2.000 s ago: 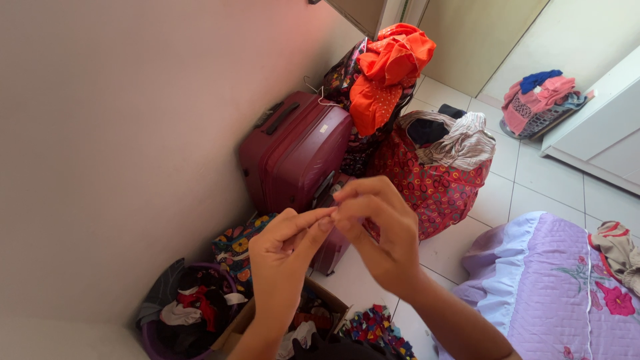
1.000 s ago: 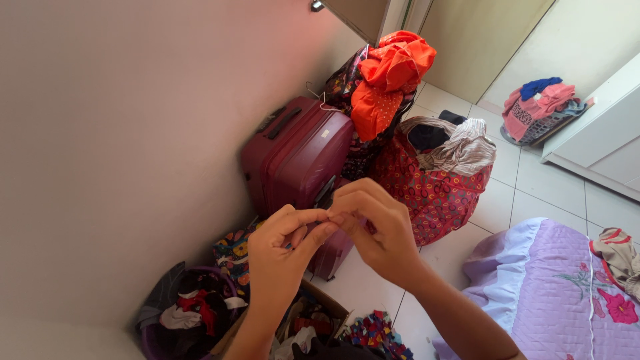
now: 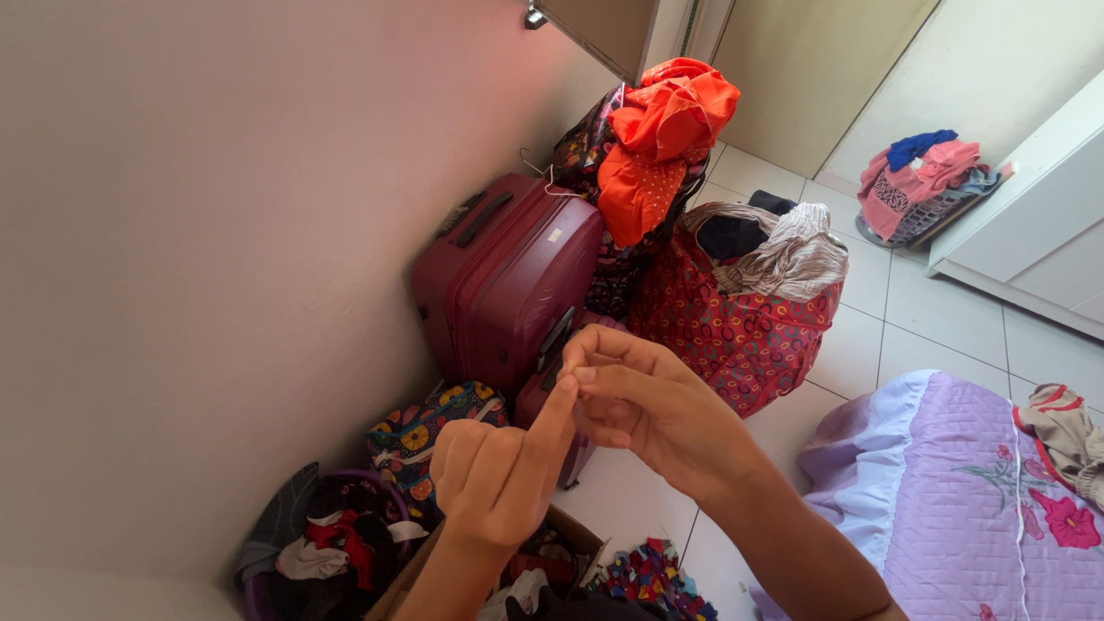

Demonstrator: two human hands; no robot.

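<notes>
Raised in the lower middle of the head view, my left hand [image 3: 504,470] points its index finger up to the fingertips of my right hand [image 3: 660,410]. The right thumb and index finger pinch close together at that fingertip. Whether something tiny sits between them cannot be told. The other fingers of my left hand are curled in, and those of my right hand are bent loosely. Behind the hands stand a maroon hard-shell suitcase [image 3: 526,276] and a red patterned bag [image 3: 733,336] with clothes on top.
Orange cloth [image 3: 664,129] tops a dark floral bag by the wall. At lower left are a purple basket of clothes [image 3: 254,595] and a fruit-print bag [image 3: 431,431]. A cardboard box [image 3: 573,528], a multicoloured rag mat [image 3: 651,582], a lilac quilted bedspread [image 3: 949,492] and a laundry basket [image 3: 918,216] surround the tiled floor.
My left hand has turned from a thumb-and-finger pinch to an extended index finger with the others curled. My right hand's fingertips still meet it.
</notes>
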